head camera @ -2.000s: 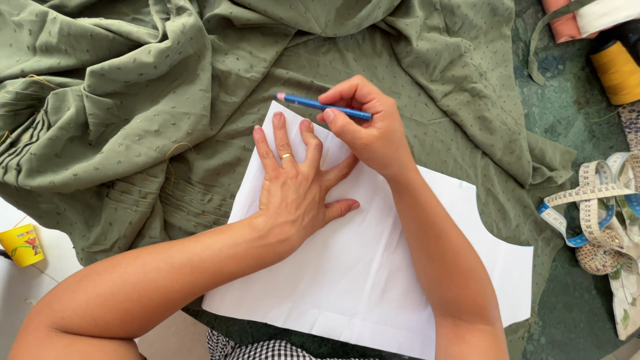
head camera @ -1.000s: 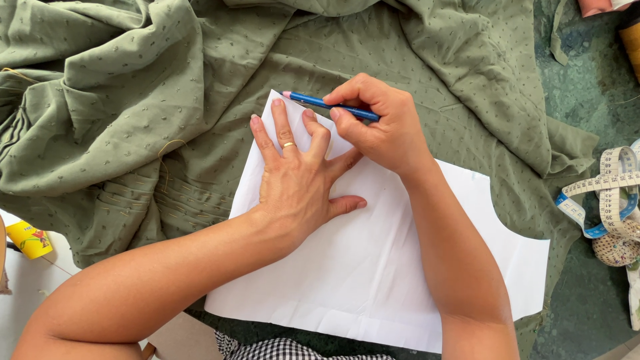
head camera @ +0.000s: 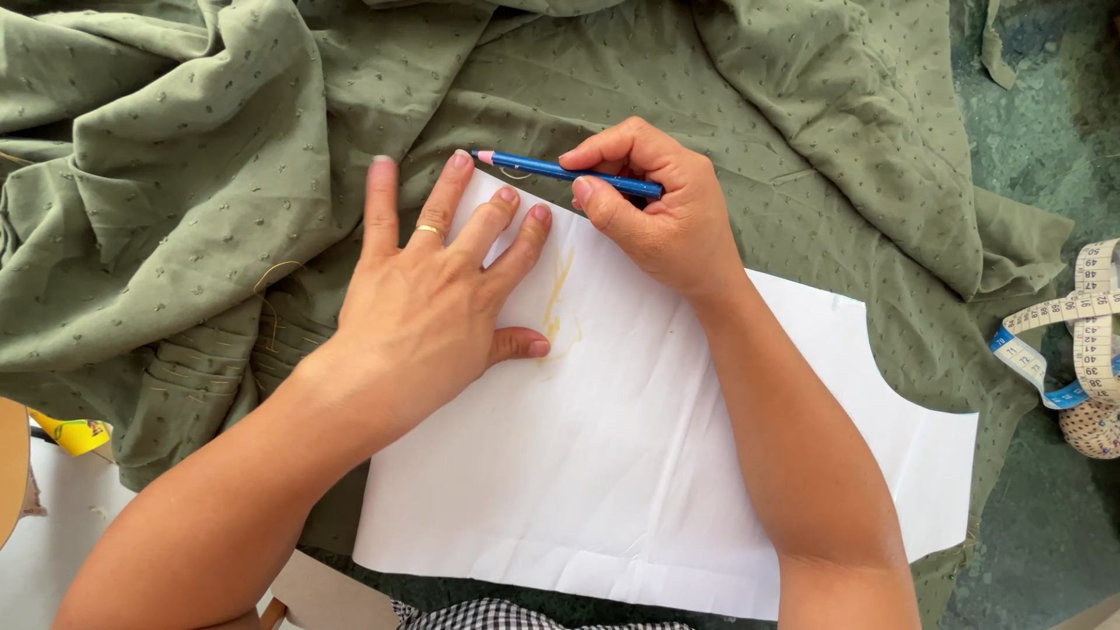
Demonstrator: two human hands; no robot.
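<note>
A white paper sewing pattern piece (head camera: 569, 472) with a curved cutout at its right lies on green dotted fabric (head camera: 560, 79). My left hand (head camera: 437, 280), a ring on one finger, is spread flat over the paper's upper left corner, with its outer fingers reaching onto the fabric. In my right hand (head camera: 652, 201) is a blue pencil (head camera: 560, 171), pinched between thumb and fingers and lying nearly level above the paper's top edge. Its tip is by the paper's top corner, close to a left fingertip. Yellow marks show on the paper beside my left thumb.
At the right, a coiled measuring tape (head camera: 1089, 324) rests by a speckled rounded object (head camera: 1092, 429) on the green tabletop (head camera: 1041, 525). Bunched fabric with loose threads fills the left side. A yellow item (head camera: 74, 433) is at the lower left, and black-and-white checked cloth (head camera: 490, 615) at the bottom edge.
My left hand has shifted left on the paper, uncovering the yellow marks, and its outer fingers now reach onto the fabric. The pencil stays in my right hand near the top corner.
</note>
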